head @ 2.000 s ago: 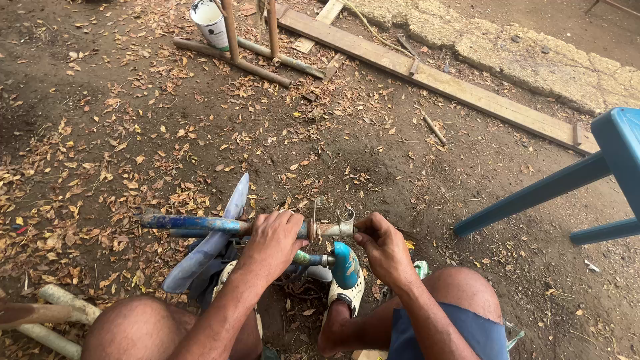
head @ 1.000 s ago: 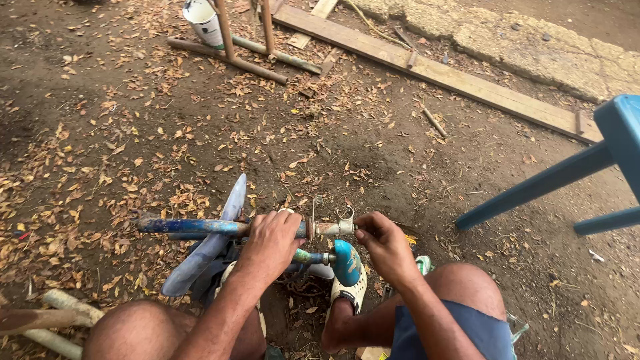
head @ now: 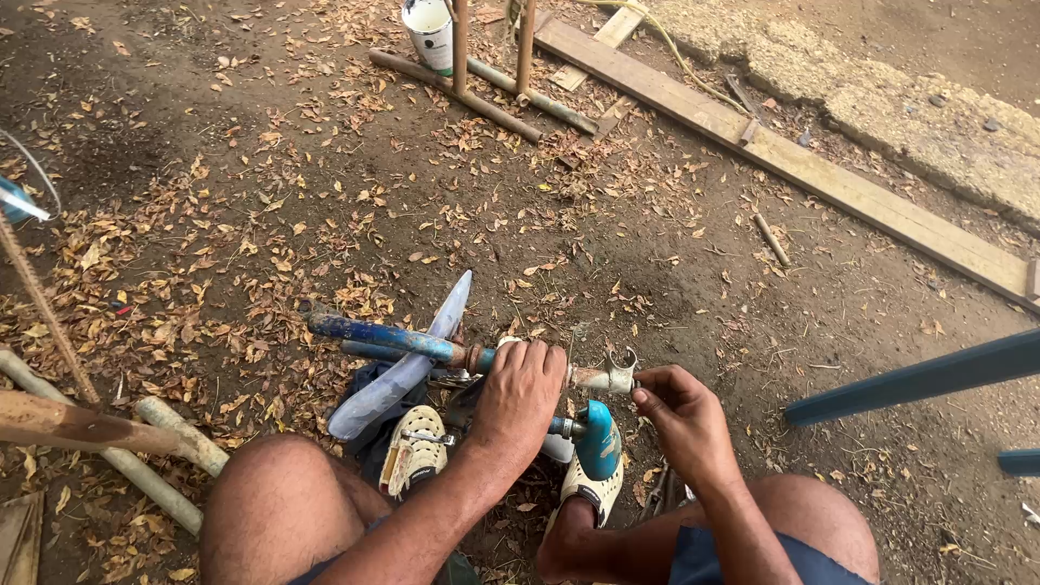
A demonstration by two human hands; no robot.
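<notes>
Across my lap, low over the ground, lies a worn metal tube point(head: 390, 337) with flaking blue paint. My left hand point(head: 524, 390) is wrapped over it near its middle. Its right end carries a pale, rusty fitting with an open curved bracket point(head: 620, 370). The thumb and fingertips of my right hand point(head: 682, 414) pinch at the tip of that end; any small part between them is hidden. Below the tube a teal rounded piece point(head: 598, 439) sits on a second, thinner tube beside my shoe. A grey-blue curved blade-like piece point(head: 398, 382) passes slantwise near the left part of the tube.
A white paint-marked bucket point(head: 431, 41) stands by wooden posts at the top. A long wooden plank point(head: 796, 158) lies along broken concrete point(head: 886, 106). Blue legs of a plastic seat or table point(head: 910, 378) are at the right, poles point(head: 122, 451) at the left. Dry leaves cover the soil.
</notes>
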